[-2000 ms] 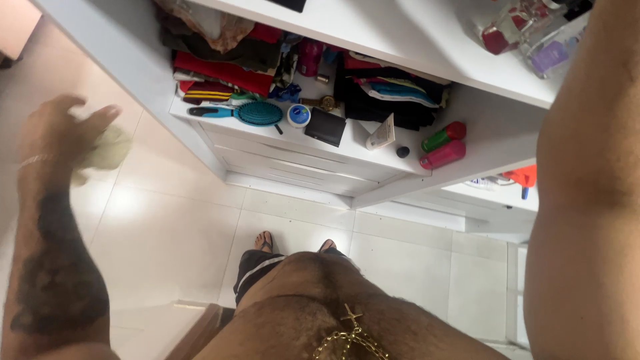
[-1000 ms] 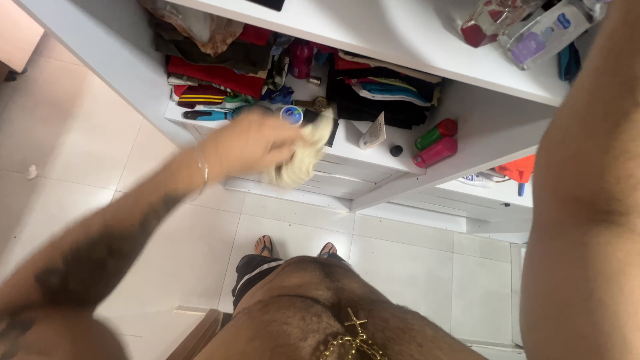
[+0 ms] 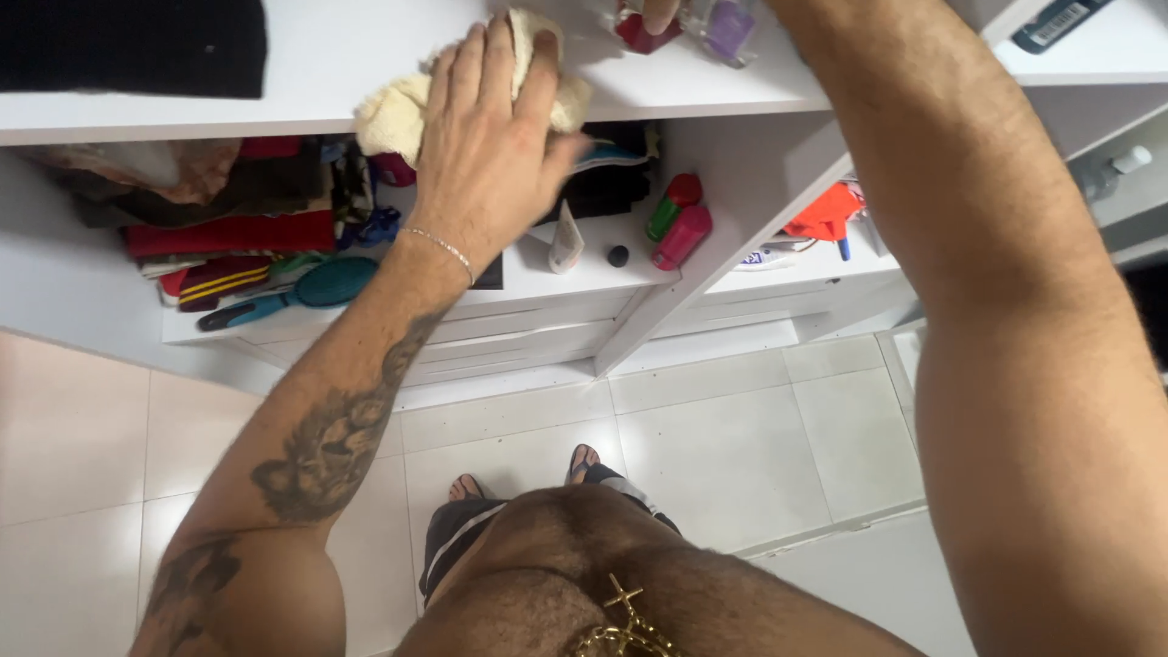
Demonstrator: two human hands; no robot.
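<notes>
My left hand (image 3: 497, 137) presses a pale yellow cloth (image 3: 392, 119) onto the front part of the white upper shelf (image 3: 338, 55), its fingers spread over the cloth. My right arm reaches up past the top edge of the view. Only a fingertip of my right hand (image 3: 661, 13) shows, at a red glass bottle (image 3: 646, 32); whether the hand grips it cannot be told. Right beside that bottle stands a clear one with a purple part (image 3: 728, 32). A folded black cloth (image 3: 132, 46) lies at the left of the same shelf.
The lower shelf holds folded clothes (image 3: 233, 233), a blue hairbrush (image 3: 333, 281), a white tube (image 3: 566, 242), a small black cap (image 3: 618, 255), a pink bottle (image 3: 683, 237) and a green bottle with a red cap (image 3: 673, 205). An upright white panel (image 3: 757, 219) divides the compartments.
My left hand, out over the floor at the far left two seconds ago, has moved with the cloth past the lower shelf and up onto the upper shelf. The view has shifted.
</notes>
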